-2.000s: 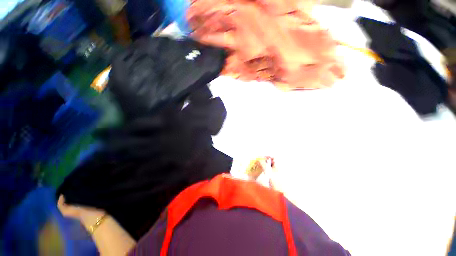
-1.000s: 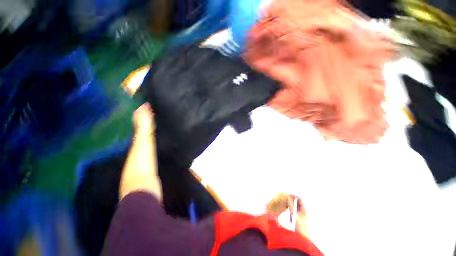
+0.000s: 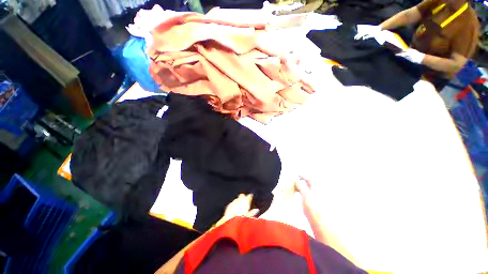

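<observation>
A black garment piece (image 3: 227, 155) lies spread on the white table in front of me, its right edge curved. My left hand (image 3: 238, 206) is at its near edge, fingers bent on the cloth and gripping it. My right hand (image 3: 301, 188) is just right of the piece, over the white table, not touching the cloth. It is washed out by glare, so I cannot tell whether it holds anything. A wrinkled dark garment stack (image 3: 120, 152) lies to the left, against the black piece, with a small white label near its top.
A salmon cloth pile (image 3: 230, 59) covers the far side of the table (image 3: 374, 176). Dark cloth (image 3: 369, 61) lies at the far right, where a person (image 3: 447, 32) in white gloves handles it. Blue baskets (image 3: 40, 225) stand on the green floor at left. Black cloth (image 3: 134, 246) hangs low, near left.
My left hand has moved from the stack's left side to the near edge of the black piece, now spread in front of me. The view has shifted, showing the other person.
</observation>
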